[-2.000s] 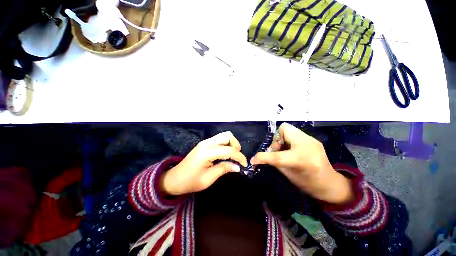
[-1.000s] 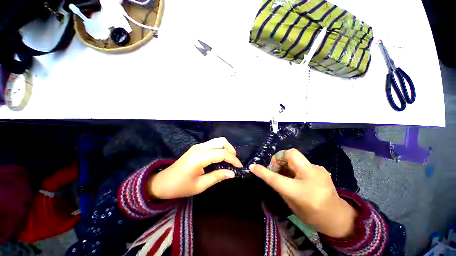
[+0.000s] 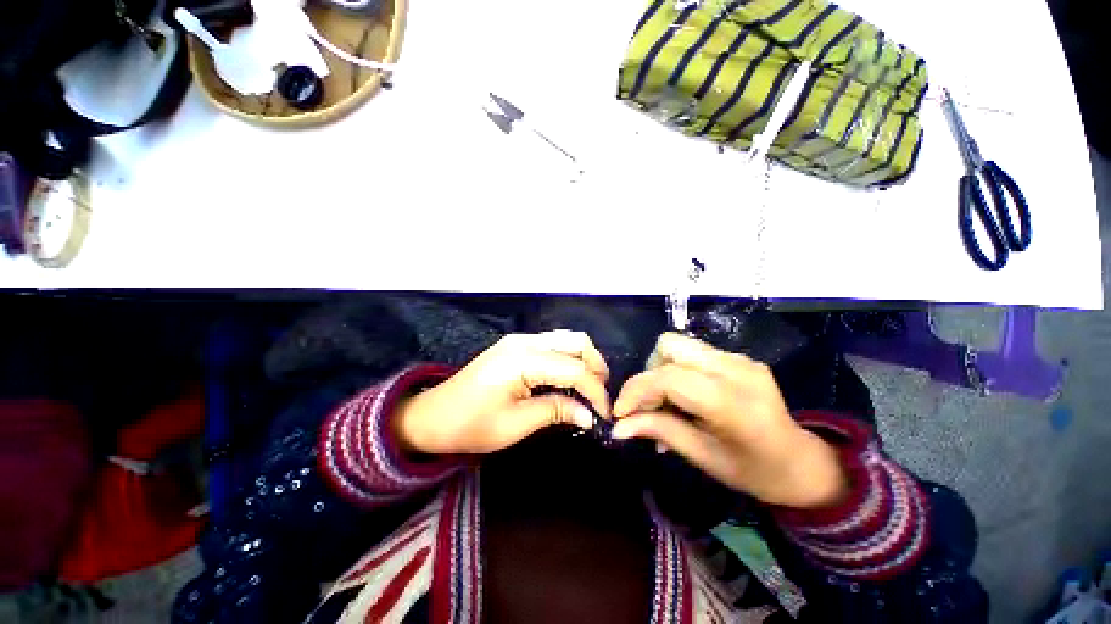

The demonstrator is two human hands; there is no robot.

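A dark beaded trim (image 3: 604,429) is pinched between my two hands below the table's front edge. My left hand (image 3: 512,393) holds it from the left with thumb and fingers closed. My right hand (image 3: 719,414) pinches it from the right, its fingertips almost touching the left ones. Dark fabric (image 3: 548,488) lies over the lap under the hands. A small clear-silver clip (image 3: 681,299) stands at the table edge above my right hand, with more dark glinting trim beside it. No needle can be made out.
The white table (image 3: 366,232) holds small snips (image 3: 504,113), a yellow-green striped bundle (image 3: 780,92), black-handled scissors (image 3: 993,210), a round basket (image 3: 392,55), a cream-yellow ring (image 3: 76,219) and a black bag (image 3: 31,85). A purple frame (image 3: 1017,354) is below right.
My right hand has moved up and left, back close to my left hand, after being lower and more open. My left hand has shifted slightly right.
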